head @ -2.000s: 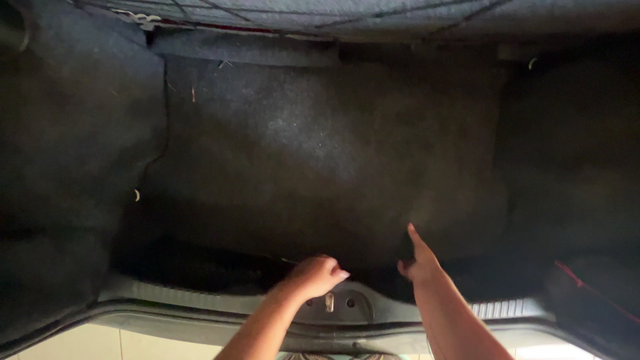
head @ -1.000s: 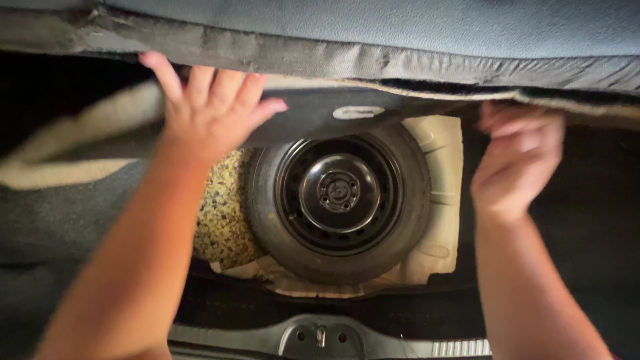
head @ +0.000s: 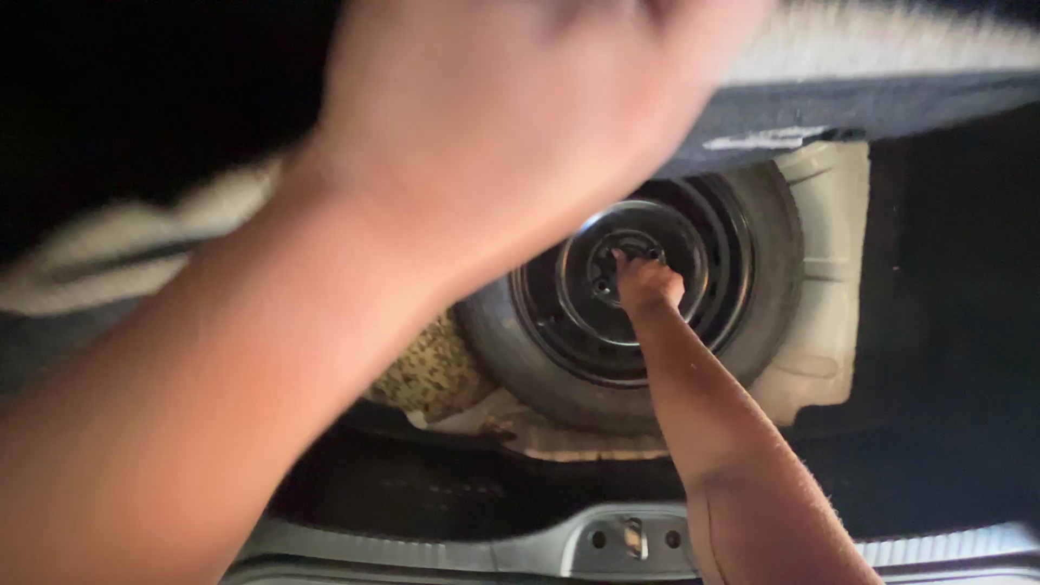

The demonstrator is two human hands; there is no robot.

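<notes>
A spare wheel (head: pixel 731 325) with a black steel rim and rubber tyre lies in the floor well of a car boot. My right hand (head: pixel 650 283) reaches down to the hub at the wheel's centre, its fingers bent there; whether they grip a part is hidden. Large and blurred near the camera, my left hand (head: pixel 520 97) is up at the raised boot floor cover (head: pixel 853 110). Its fingertips run out of the top of the view, so its hold on the cover cannot be seen.
Speckled foam padding (head: pixel 435 370) lies left of the wheel. Pale painted metal (head: pixel 829 325) forms the well's right wall. Along the bottom runs the boot sill (head: pixel 520 548) with a metal latch striker (head: pixel 634 538). Dark lining stands on both sides.
The floor cover lay flat two seconds ago and was lifted one second ago, uncovering the wheel. Since then my right hand has left the cover's edge and come down to the wheel hub.
</notes>
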